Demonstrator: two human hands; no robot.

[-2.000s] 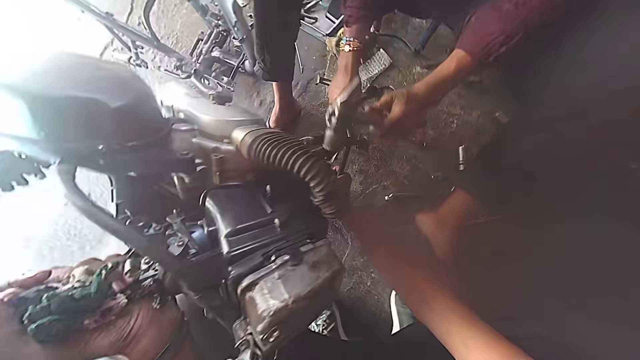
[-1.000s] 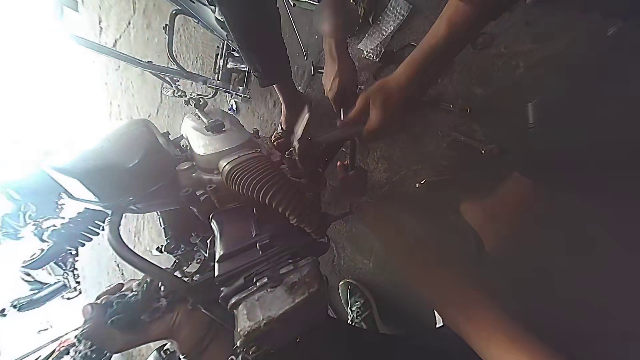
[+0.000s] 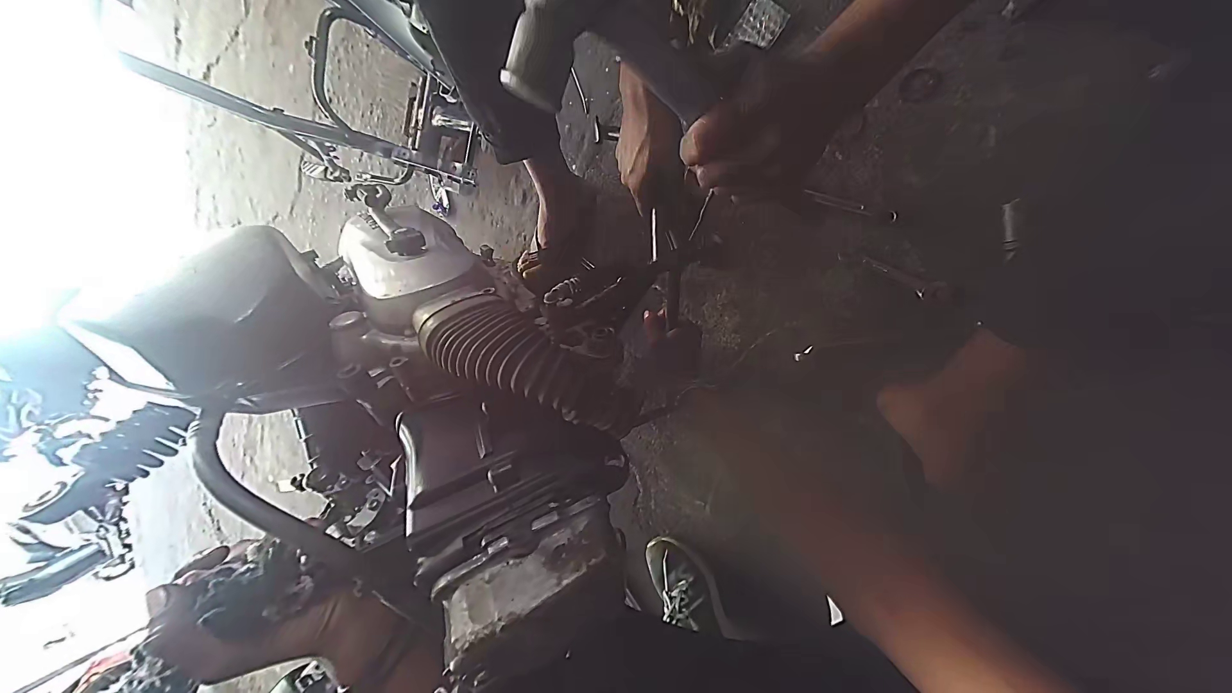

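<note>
My left hand (image 3: 250, 626) is closed around a dark, bunched cloth (image 3: 252, 582) beside a curved tube (image 3: 255, 505) of a partly dismantled motorcycle assembly. My right forearm reaches in from the lower right; my right hand (image 3: 679, 351) is in deep shadow near a slim metal rod (image 3: 672, 284), its grip unclear. A ribbed rubber bellows (image 3: 510, 361) and a black housing (image 3: 500, 472) lie between my hands. Above, a co-worker's fist (image 3: 741, 144) holds a hammer (image 3: 539, 58), raised and blurred. Their other hand (image 3: 647, 140) is over a thin metal tool (image 3: 655, 231).
A metal frame (image 3: 279, 115) stands at the upper left. Loose tools (image 3: 852, 205) lie on the dark floor at right, near a bare foot (image 3: 953, 395). Another bare foot (image 3: 563, 207) is beside the work. A shoe (image 3: 683, 587) shows below. A rounded dark shell (image 3: 212, 308) juts out left.
The co-worker's hammer, low over the work one second ago, is now raised up and to the left. The cloth in my left hand sits farther from the frame's edge than two seconds ago.
</note>
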